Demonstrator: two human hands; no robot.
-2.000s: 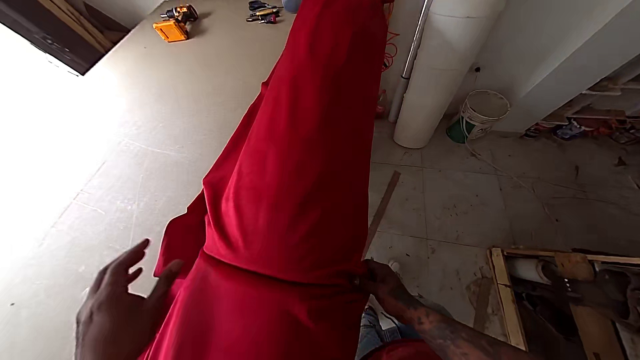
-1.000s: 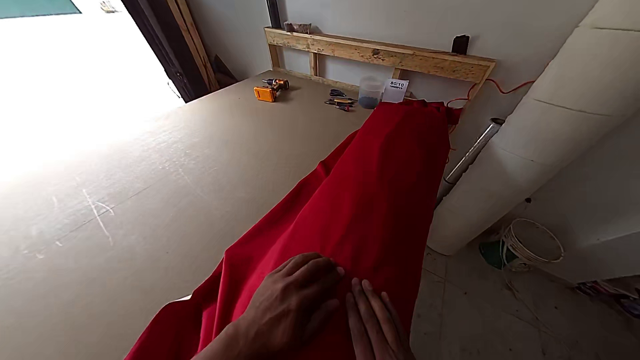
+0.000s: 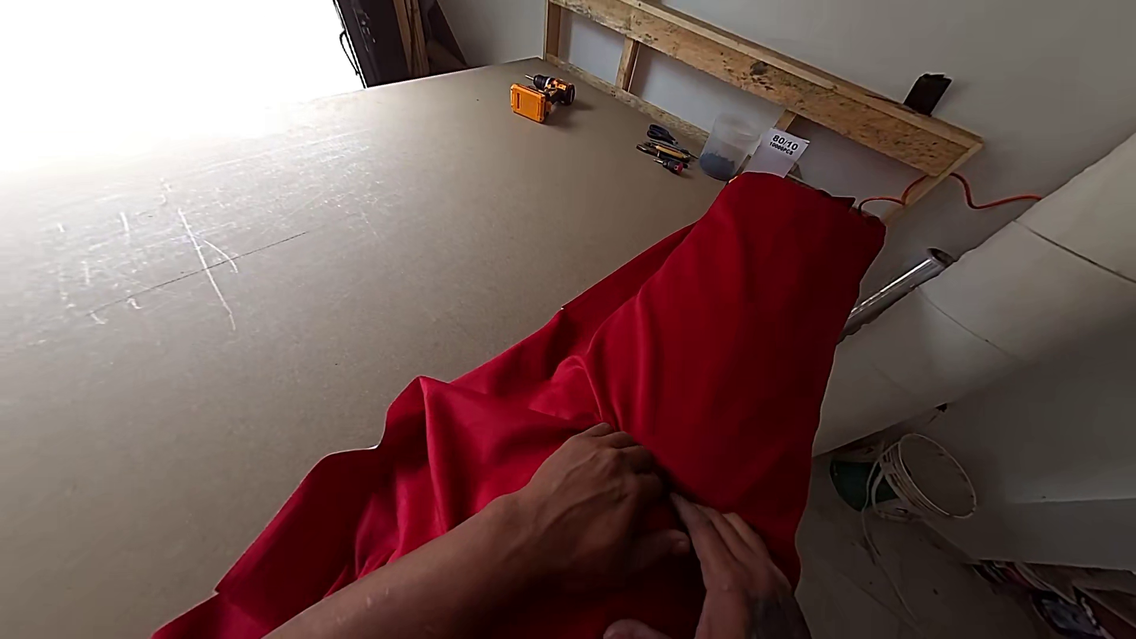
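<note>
A long roll of red fabric [image 3: 737, 355] lies along the table's right edge, its loose part bunched in folds to the left. My left hand [image 3: 603, 497] presses on it at the lower middle, with its fingers bent into the cloth and folds gathering at the fingertips. Close at its right, my right hand [image 3: 728, 559] rests on the same fabric, fingers extended toward the left hand. Whether either hand pinches the cloth cannot be told, as the fingertips sink into dark folds.
The wide table [image 3: 355, 293] bears an orange-and-black cordless drill [image 3: 543, 96], several hand tools [image 3: 666, 149], a plastic container [image 3: 729, 146] and a printed card [image 3: 779, 153]. Behind stands a wooden frame [image 3: 781, 80]. At the right are a large white roll [image 3: 985, 311], a metallic tube [image 3: 896, 288] and a bucket [image 3: 927, 477].
My hands, apart at the fabric's two sides two seconds ago, are now close together on it. The cloth near my left hand has bunched into more folds. The view has swung.
</note>
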